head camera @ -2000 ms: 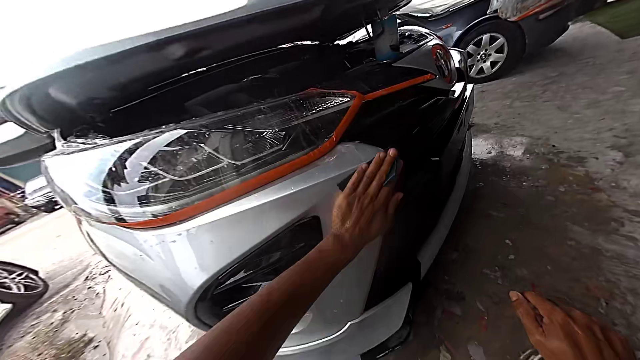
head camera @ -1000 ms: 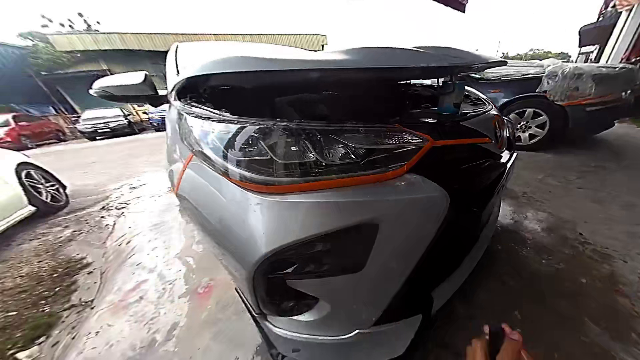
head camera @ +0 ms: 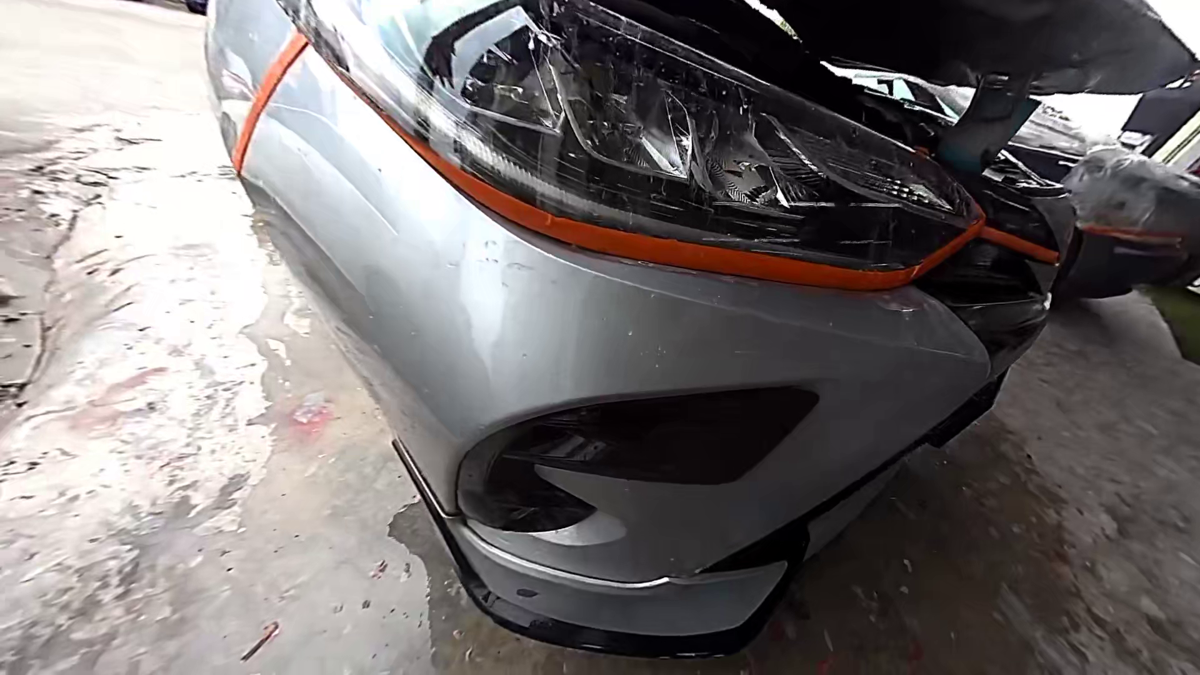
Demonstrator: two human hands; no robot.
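Neither my left hand nor my right hand is in view. A silver car bumper [head camera: 600, 337] fills the middle of the head view. Above it sits the headlight [head camera: 694, 141], edged along its bottom with orange masking tape [head camera: 675, 251]. A second strip of orange tape [head camera: 267, 103] crosses the body panel at the upper left. Below the headlight is a dark fog lamp recess [head camera: 656, 436]. A black lip [head camera: 600, 639] runs along the bottom edge of the bumper. The raised hood's dark underside [head camera: 1022, 42] shows at the upper right.
Wet, stained concrete floor [head camera: 187, 469] lies left of the car, with a small reddish stick [head camera: 261, 641] on it. At the right edge stands another vehicle part [head camera: 1130, 202], covered in clear plastic with orange tape. Rough concrete [head camera: 1106, 450] extends along the right side.
Two seconds ago one hand lay flat on the bumper beside the black grille area, the other above the floor. Both are now out of view. The view has swung and is closer to the headlight corner.
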